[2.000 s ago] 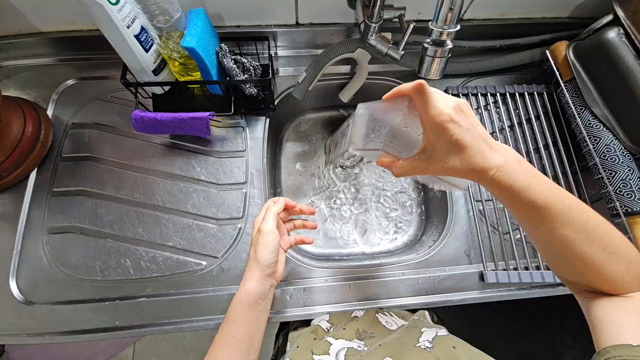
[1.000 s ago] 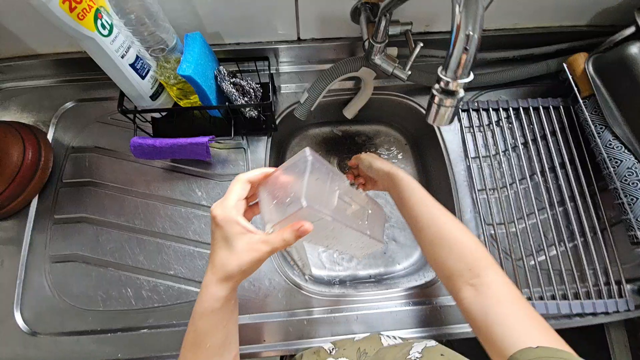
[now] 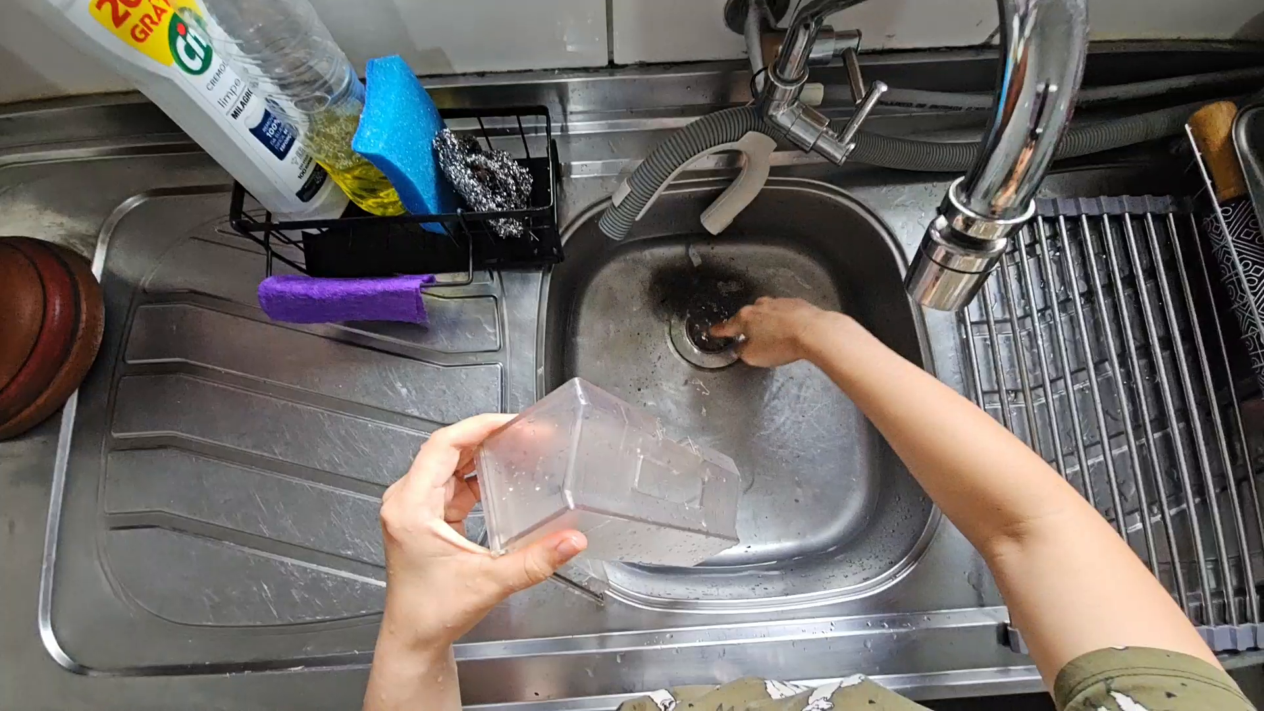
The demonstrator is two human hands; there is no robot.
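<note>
My left hand (image 3: 459, 533) grips a clear plastic container (image 3: 612, 484) by its near end, tilted on its side over the front left edge of the steel sink basin (image 3: 790, 494). Water drops cling to its walls. My right hand (image 3: 775, 331) reaches down to the drain (image 3: 706, 341), its fingertips at the opening; whether they pinch anything is hidden. Dark residue surrounds the back of the drain.
A black wire caddy (image 3: 415, 247) holds bottles, a blue sponge (image 3: 400, 133) and a steel scourer (image 3: 484, 178); a purple cloth (image 3: 346, 299) hangs in front. The chrome faucet (image 3: 973, 227) overhangs the right rim, beside a roll-up drying rack (image 3: 1116, 395). Grey hoses (image 3: 681, 148) reach over the back.
The container went from my right hand to my left. My right hand moved down into the basin, to the drain. The water that pooled in the basin has drained away.
</note>
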